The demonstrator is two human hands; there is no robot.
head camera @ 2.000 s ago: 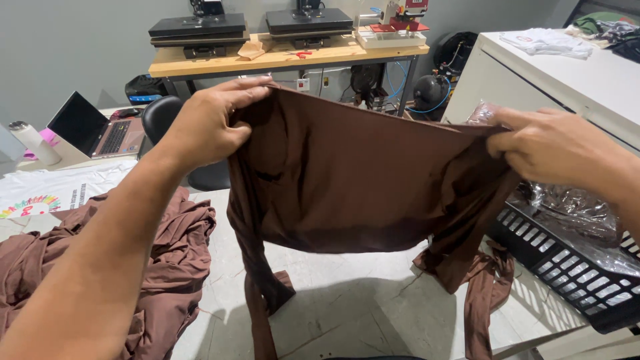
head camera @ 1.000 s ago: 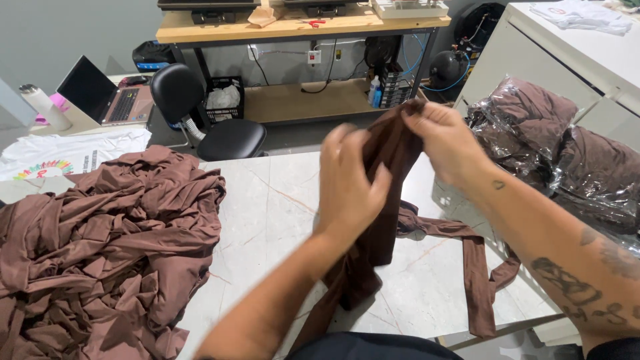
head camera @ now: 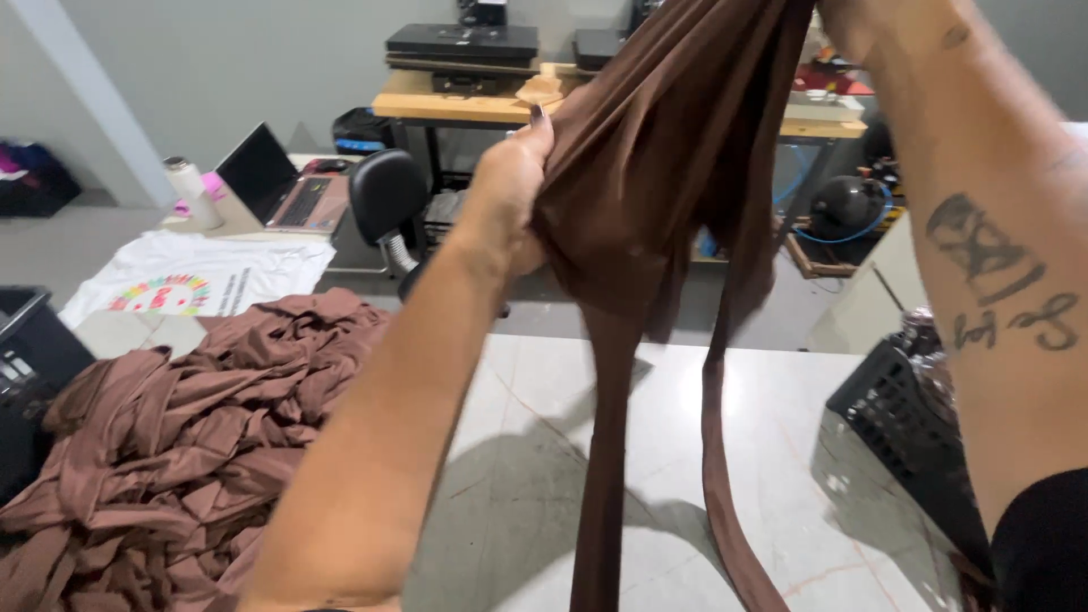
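A brown stretchy garment hangs bunched in the air above the white table, its long straps reaching down toward the tabletop. My left hand grips its left side at mid height, thumb up. At the top edge of the view, my right hand is raised and holds the upper part of the cloth; its fingers are mostly cut off. To the left, a large crumpled heap of brown fabric lies on the table.
The white table has a black plastic basket with plastic-wrapped goods at its right. At the left are another black crate, a printed white shirt, a laptop and a bottle. Behind stand a black chair and a wooden bench with presses.
The garment, spread wide between both hands two seconds ago and gathered low one second ago, is now lifted high. My right hand has risen to the top edge. The view has tilted up.
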